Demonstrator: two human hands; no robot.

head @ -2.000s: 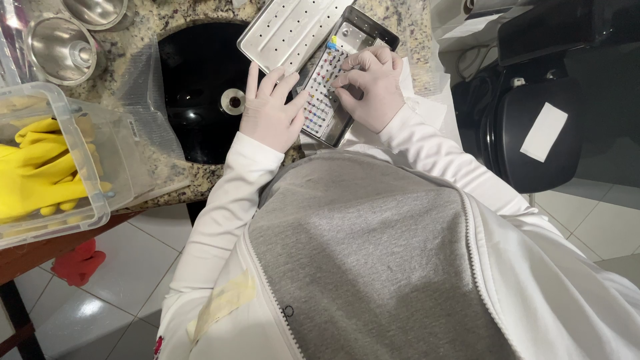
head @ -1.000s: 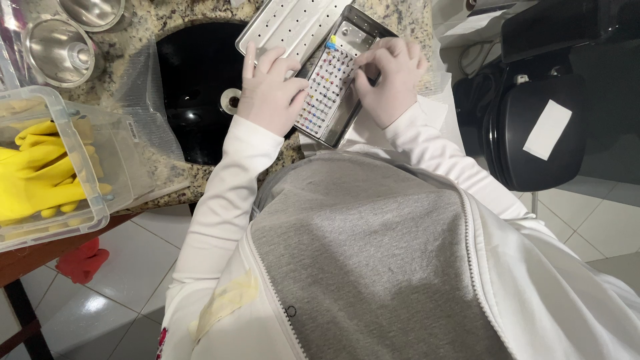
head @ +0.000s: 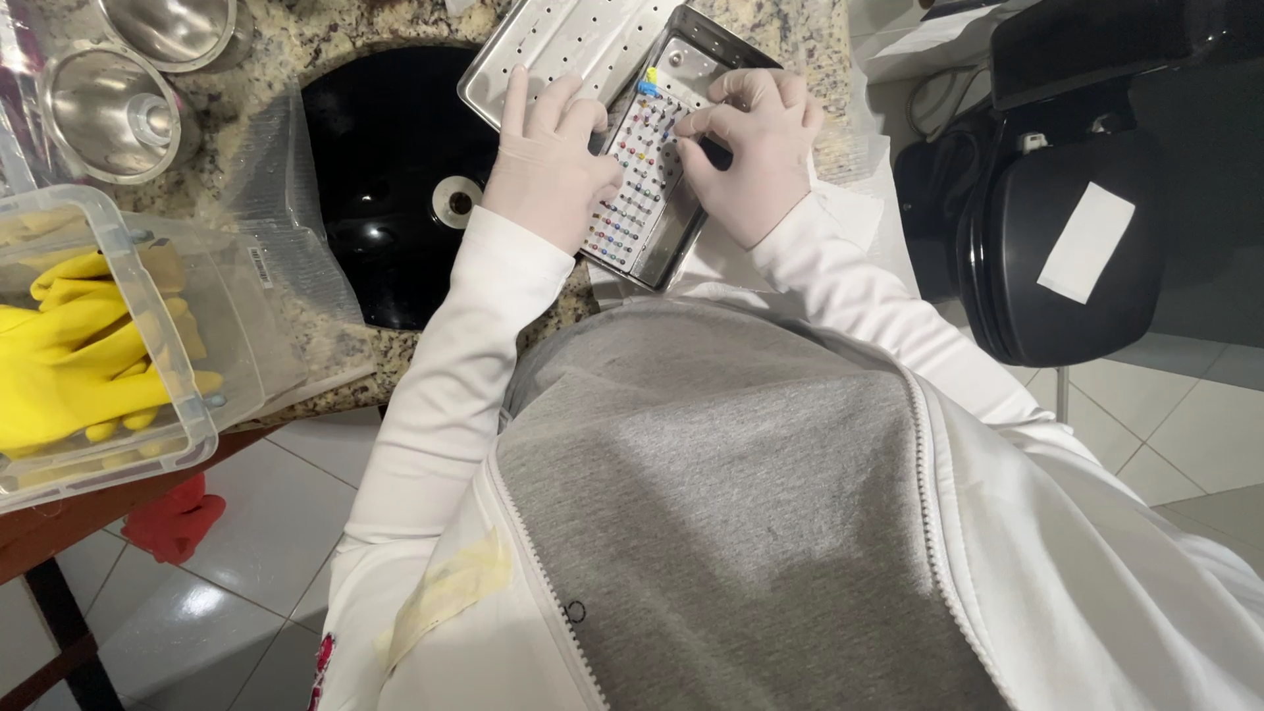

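Note:
A metal instrument case (head: 664, 269) lies tilted on the granite counter, holding a perforated rack (head: 632, 188) with rows of small colour-banded pieces, likely dental burs or files. Blue and yellow pieces (head: 648, 83) stand at the rack's upper end. My left hand (head: 553, 163), in a pale glove, rests over the perforated metal lid (head: 568, 49) and the case's left edge, its fingers apart. My right hand (head: 755, 148), gloved too, is over the right side of the rack with thumb and index finger close together; whether anything is between them cannot be told.
Left of the case is a black basin (head: 395, 188) with a round drain. Metal bowls (head: 114, 114) and a clear plastic bin (head: 202, 434) with yellow rubber gloves (head: 89, 365) stand farther left. White paper (head: 849, 212) lies right of the case, and a black toilet (head: 1066, 247) is beyond.
My right hand has shifted slightly to the right from over the rack's middle, uncovering more of its rows. My left hand stays near the lid, its fingers slightly repositioned.

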